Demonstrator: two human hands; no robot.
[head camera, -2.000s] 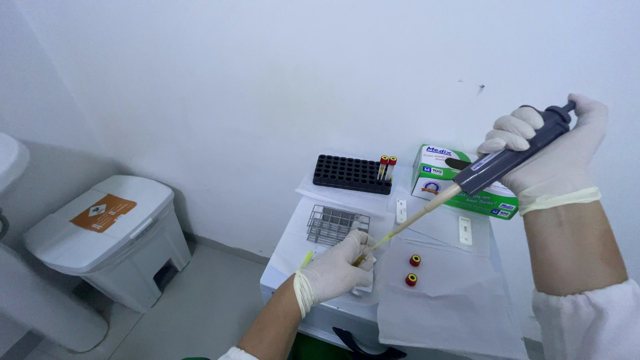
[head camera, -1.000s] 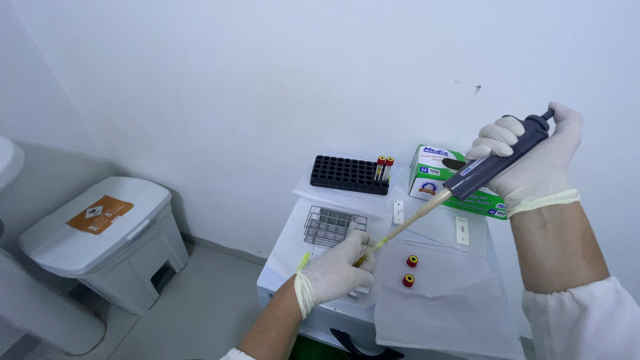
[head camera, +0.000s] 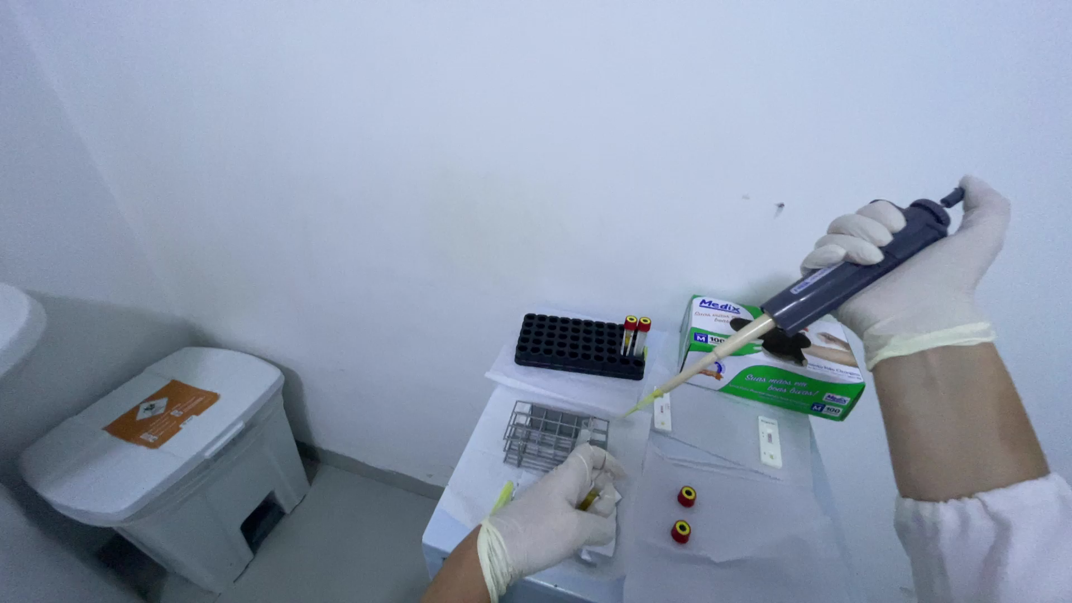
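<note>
My gloved right hand (head camera: 913, 276) grips a dark grey micropipette (head camera: 854, 280), thumb on its plunger. The pipette's yellow tip (head camera: 643, 403) points down left, beside a white test cassette (head camera: 662, 412). Lower down, my gloved left hand (head camera: 561, 511) holds a tube (head camera: 590, 499) with yellowish liquid, mostly hidden by the fingers. Just behind that hand is a grey wire rack (head camera: 548, 435). Two red-capped tubes (head camera: 636, 335) stand at the right end of a black tube rack (head camera: 578, 345). Two red and yellow caps (head camera: 681, 531) lie on white paper, near a second cassette (head camera: 770, 441).
A Medix glove box (head camera: 770, 385) stands at the back right, against the wall. White paper sheets (head camera: 737, 561) cover part of the small white table (head camera: 469, 494). On the floor at left is a white lidded bin (head camera: 201, 461) with an orange label; a white basin edge (head camera: 17, 327) shows beyond.
The pipette tip was at the tube in my left hand; now it is out, up and away from it. My left hand keeps hold of the tube.
</note>
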